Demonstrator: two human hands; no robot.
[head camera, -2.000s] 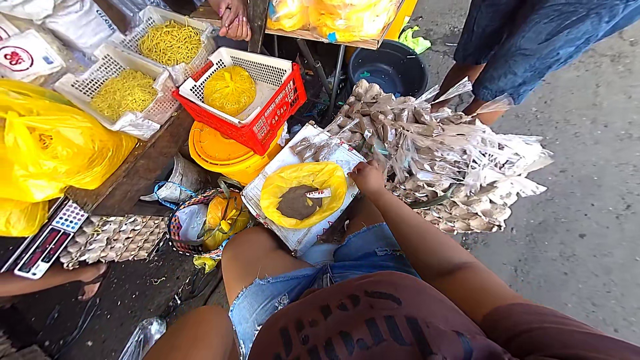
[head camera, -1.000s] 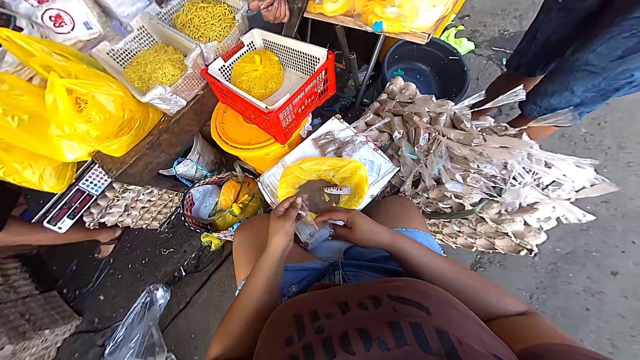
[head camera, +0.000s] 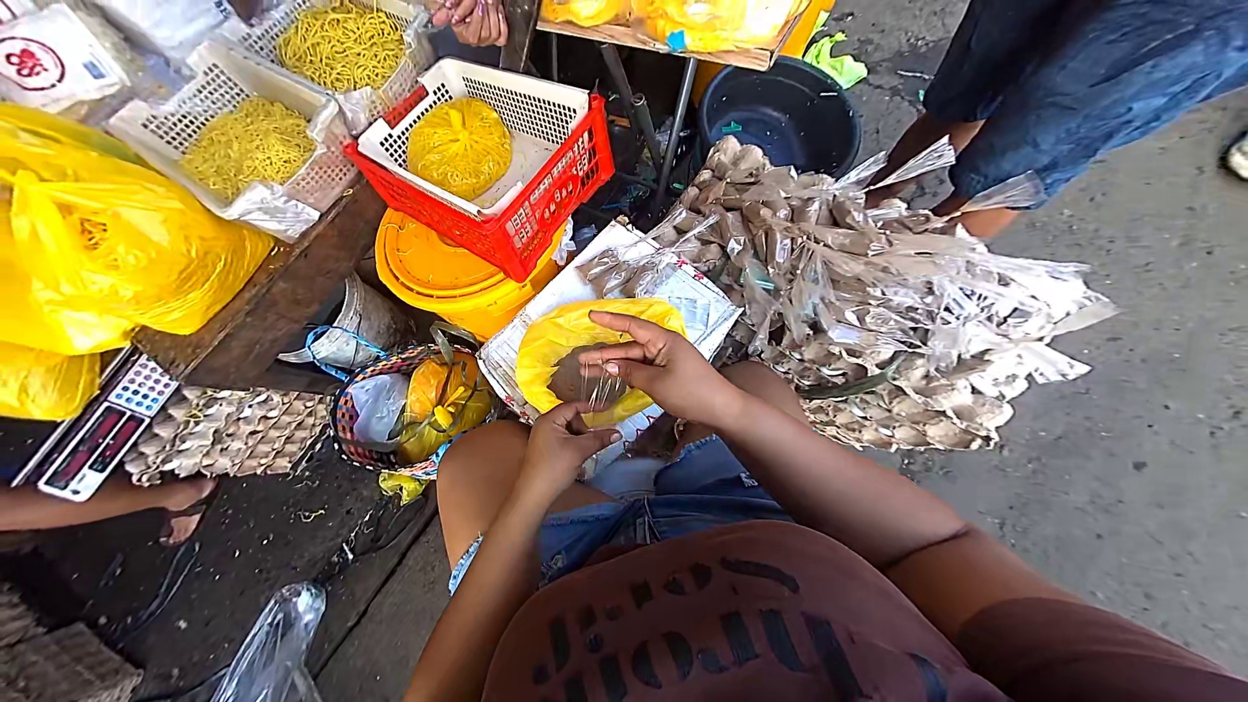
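My left hand (head camera: 564, 450) pinches the lower edge of a small clear plastic bag (head camera: 606, 392). Above and to its right, my right hand (head camera: 651, 363) has its thumb and a finger at the bag's other side, with the index finger stretched out. Both hands are over a round container lined with yellow plastic (head camera: 546, 353), which holds a grey-brown powdery material, partly hidden by the hands. It rests on a white box or board (head camera: 704, 310) by my knees. To the right, many knotted clear bags with grey-brown contents (head camera: 809, 253) lie heaped on egg trays (head camera: 916, 414).
A red crate (head camera: 561, 185) with a bag of yellow noodles (head camera: 460, 146) sits over a yellow lidded bucket (head camera: 439, 268). Nearby are a woven basket (head camera: 346, 414), a digital scale (head camera: 102, 444), and a black tub (head camera: 780, 112). A person in denim (head camera: 1092, 107) stands at right.
Two seconds ago my right hand was at the bag heap's edge and a spoon-like thing lay in the powder. Both hands then met at the container's near edge; now they are farther apart, with the clear bag between them.
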